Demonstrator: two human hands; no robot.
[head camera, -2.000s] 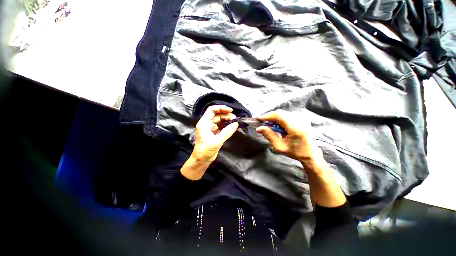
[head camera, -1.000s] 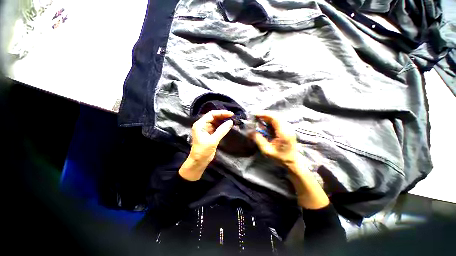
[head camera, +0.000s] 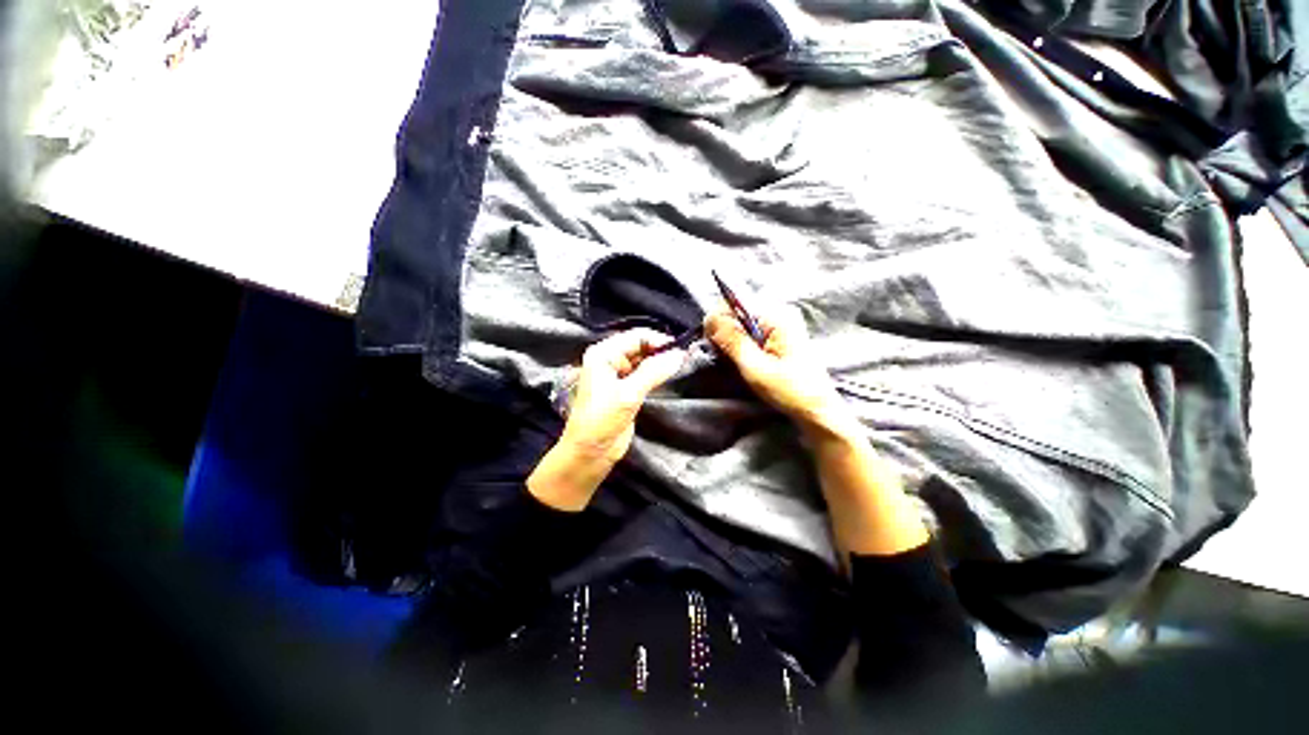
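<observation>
A large denim garment (head camera: 890, 201) lies with its pale grey inner face up, over the table and my lap. A round dark cuff or sleeve opening (head camera: 632, 287) stands open in front of me. My left hand (head camera: 606, 409) pinches the near edge of this opening. My right hand (head camera: 782, 376) is beside it, thumb and fingertip also at the edge, and holds the thread snips (head camera: 737, 306) with the dark pointed blades facing away from me. The snips' rear part is hidden in the palm. Any loose thread is too small to tell.
The navy placket (head camera: 425, 216) runs down the garment's left side. The white table (head camera: 244, 158) shows at the left, with small scraps at its far left. Dark rumpled garments (head camera: 1220, 86) lie at the far right. A blue crate (head camera: 237, 503) is in shadow left of my lap.
My right hand has moved in to the edge of the opening, and the snips now point away from me, where earlier they pointed left. The opening shows wider.
</observation>
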